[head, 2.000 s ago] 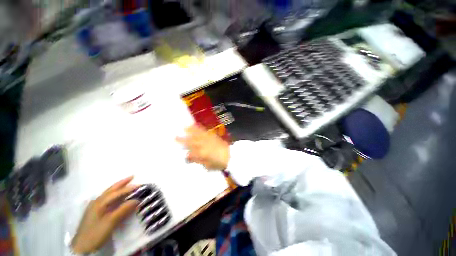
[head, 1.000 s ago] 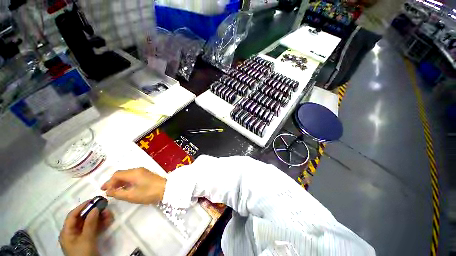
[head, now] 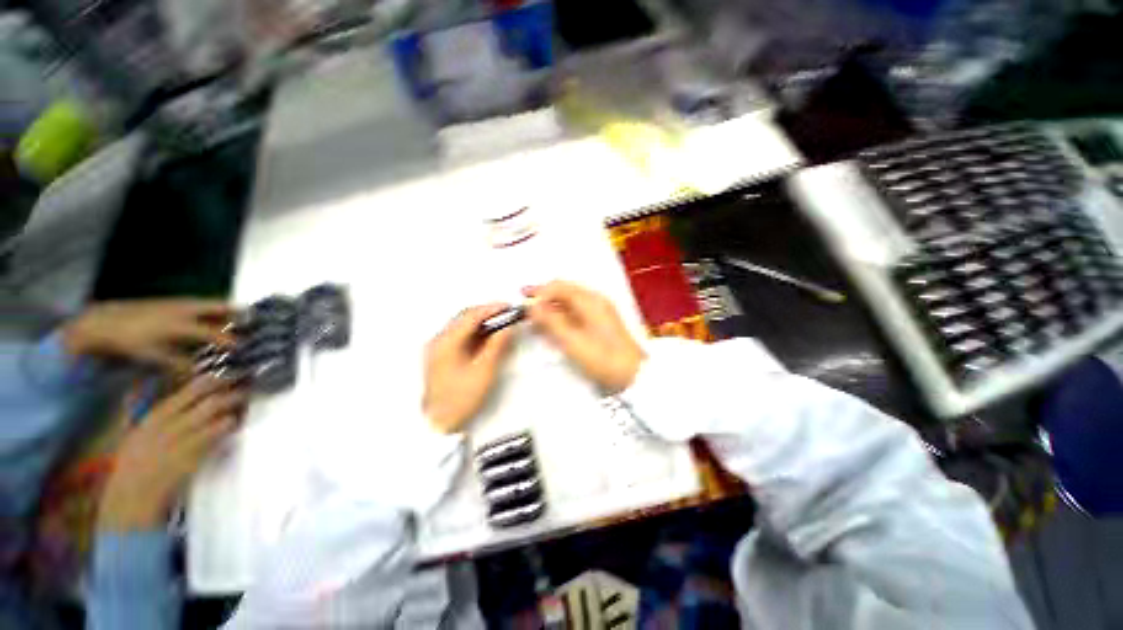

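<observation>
My left hand (head: 463, 367) holds a small glossy dark housing (head: 503, 320) with a pale strip, over the overexposed white tray (head: 579, 449). My right hand (head: 584, 332) is at the housing's right end, fingertips pinched together near it. Whether the right fingers hold a tiny part cannot be told; the frame is blurred. A short row of dark housings (head: 510, 480) lies on the tray nearer to me, below my left hand. Small pale bits (head: 622, 416) lie beside my right cuff.
Another person's hands (head: 173, 431) touch dark housings (head: 286, 338) at left. A jar (head: 510, 227) stands beyond my hands. A thin stick (head: 788, 279) lies on the black board at right, beside the stock tray of housings (head: 850, 283). A blue stool (head: 1084, 431) is far right.
The view has swung left, bringing the other person's hands in. My left hand still holds a housing, and my right hand stays close to it. The near row of housings shows more fully.
</observation>
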